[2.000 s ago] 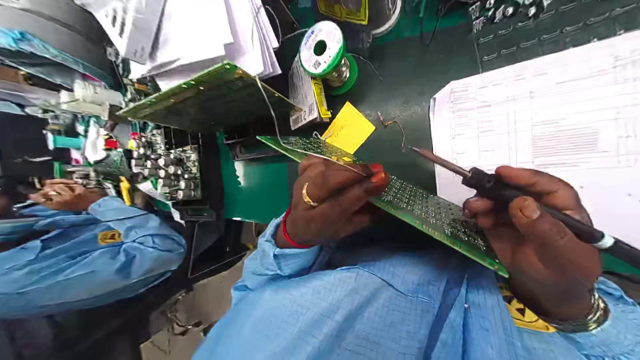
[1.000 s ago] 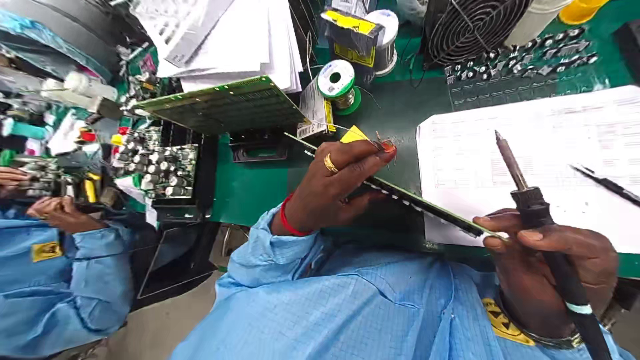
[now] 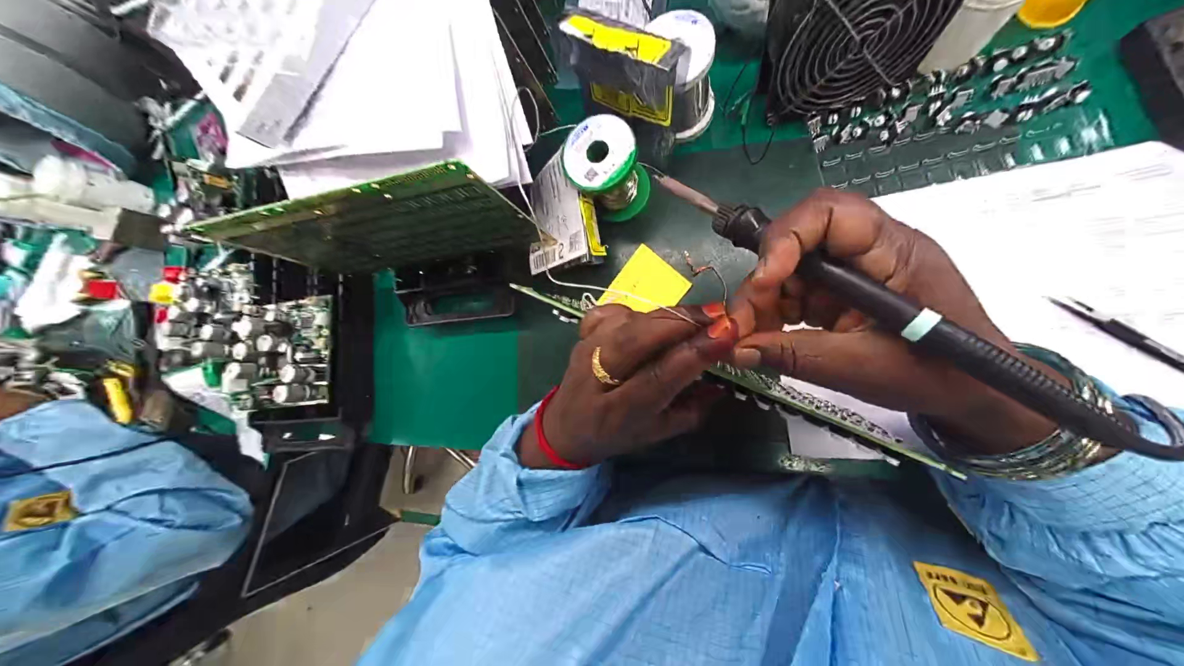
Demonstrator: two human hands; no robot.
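Observation:
My left hand (image 3: 638,375), with a ring and a red wrist thread, pinches thin wire between thumb and fingertips. Against it, the fingertips of my right hand (image 3: 851,314) meet at the same wire. A soldering iron (image 3: 865,296) lies through my right hand, its bare tip pointing up and left toward a spool of solder wire (image 3: 606,166). Beneath both hands a green circuit board (image 3: 832,412) is tilted, partly hidden by them. Thin copper-coloured wire (image 3: 708,270) rises from the fingertips beside a yellow paper note (image 3: 645,279).
Another circuit board (image 3: 379,222) leans by stacked papers (image 3: 370,102) at left. A board with capacitors (image 3: 268,347) lies farther left, near a co-worker's blue sleeve. Behind are a fan (image 3: 860,55) and a tray of small components (image 3: 962,111). Printed sheets (image 3: 1045,250) and a pen (image 3: 1119,331) lie right.
My right hand has moved left to meet my left fingertips, away from the right end of the board. The iron's tip now points up-left. The pen shows on the sheets, as one second ago.

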